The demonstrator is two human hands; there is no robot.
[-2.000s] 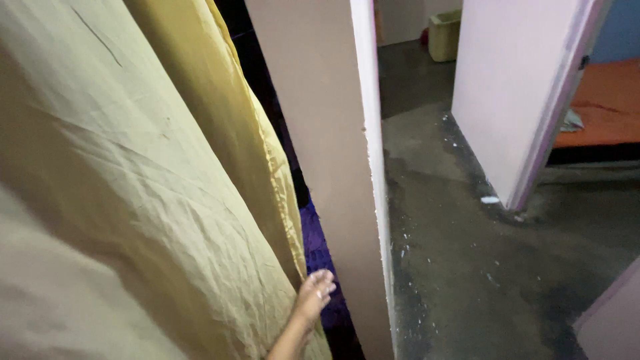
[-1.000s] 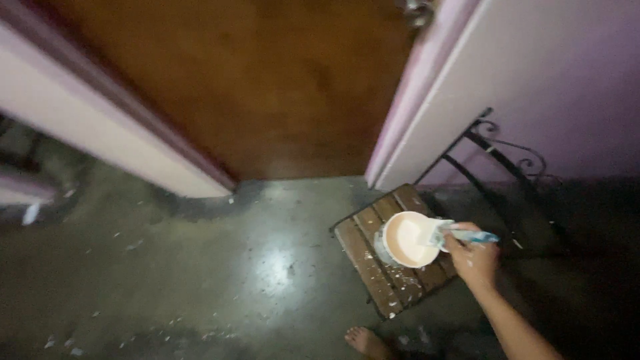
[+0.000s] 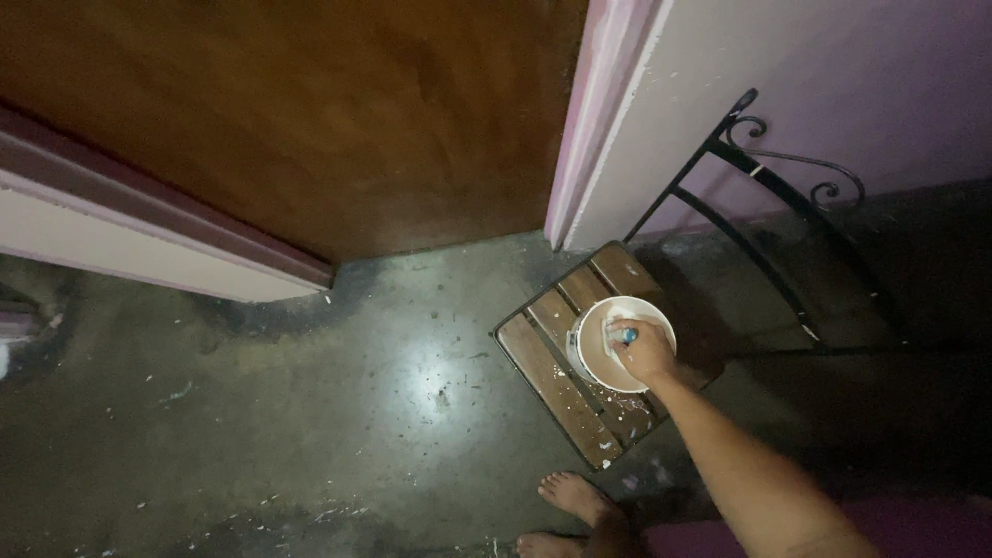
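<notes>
My right hand (image 3: 645, 353) reaches down into a white plastic bucket (image 3: 580, 363) from its right side. Its fingers are closed on a paintbrush (image 3: 626, 335), whose blue handle end points up toward the camera; the bristles are hidden inside the bucket. The bucket holds pale paint and stands on the slatted wooden seat of a metal-framed chair (image 3: 535, 364), which is spattered with white drops. My left hand is out of the frame.
The chair's black metal backrest (image 3: 756, 172) with scrolls rises at the right. A brown wooden door (image 3: 372, 116) stands ahead between pink door frames (image 3: 597, 116). Bare feet (image 3: 573, 496) are on the paint-speckled concrete floor (image 3: 310, 411), near the chair.
The view has swung from a curtain and wall edge to the chair and door. Since one second ago, my right hand has moved left with the paintbrush, from the bucket's rim to inside it.
</notes>
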